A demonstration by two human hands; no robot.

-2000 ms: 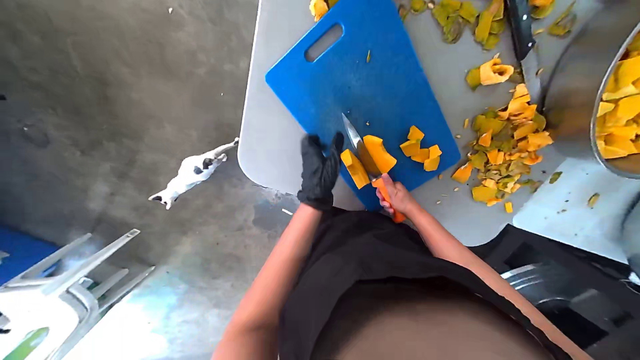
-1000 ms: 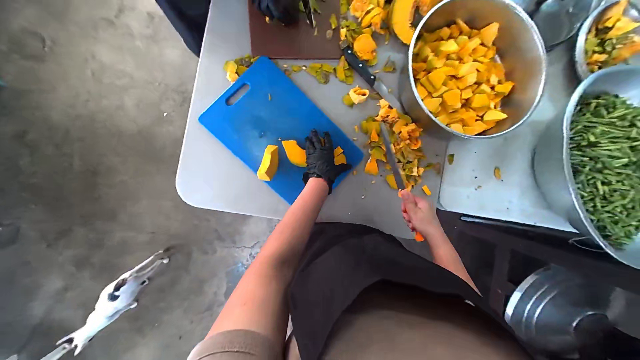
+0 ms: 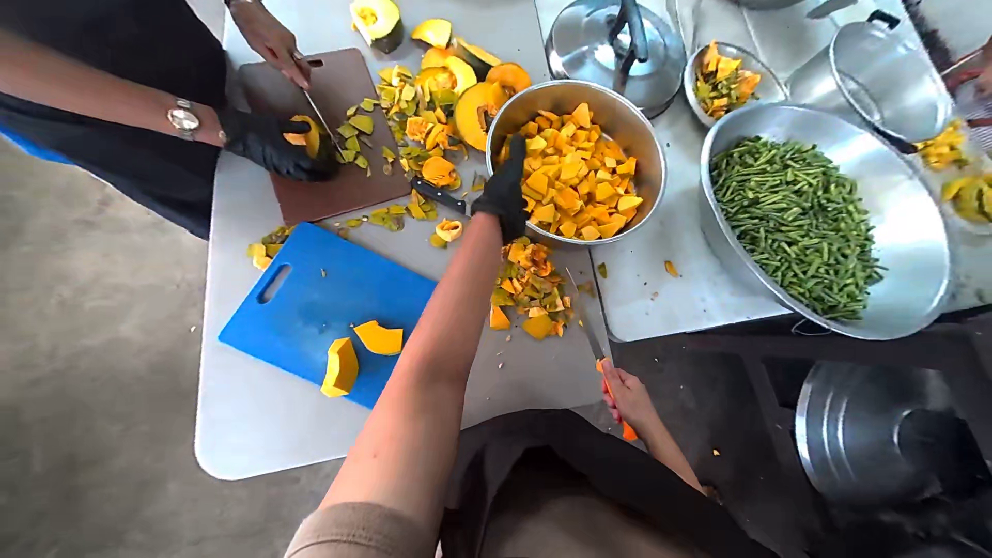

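Note:
In a black glove, my left hand (image 3: pixel 506 190) is at the left rim of a metal pot (image 3: pixel 657 167) filled with squash chunks (image 3: pixel 581 174). Its fingers reach over the rim; whether they hold a piece cannot be told. My right hand (image 3: pixel 629 399) grips the orange handle of a kitchen knife (image 3: pixel 590 325), its blade pointing away from me beside a pile of squash peelings (image 3: pixel 535 287). Two larger squash pieces, one curved wedge (image 3: pixel 341 367) and one flatter piece (image 3: pixel 379 339), lie on the blue cutting board (image 3: pixel 310 271), partly covered by my left forearm.
A co-worker's gloved hand (image 3: pixel 279 143) holds squash on a brown cutting board (image 3: pixel 341 85) while their other hand (image 3: pixel 271 43) holds a knife. A black-handled knife (image 3: pixel 439 194) lies by the pot. Cut green beans (image 3: pixel 794 225) fill a large metal basin (image 3: pixel 911 232). Squash halves (image 3: pixel 477 112) lie behind.
My left hand has moved from the blue board, where it covered squash pieces, to the pot. My right hand still holds the knife off to the right. The view has shifted toward the pots.

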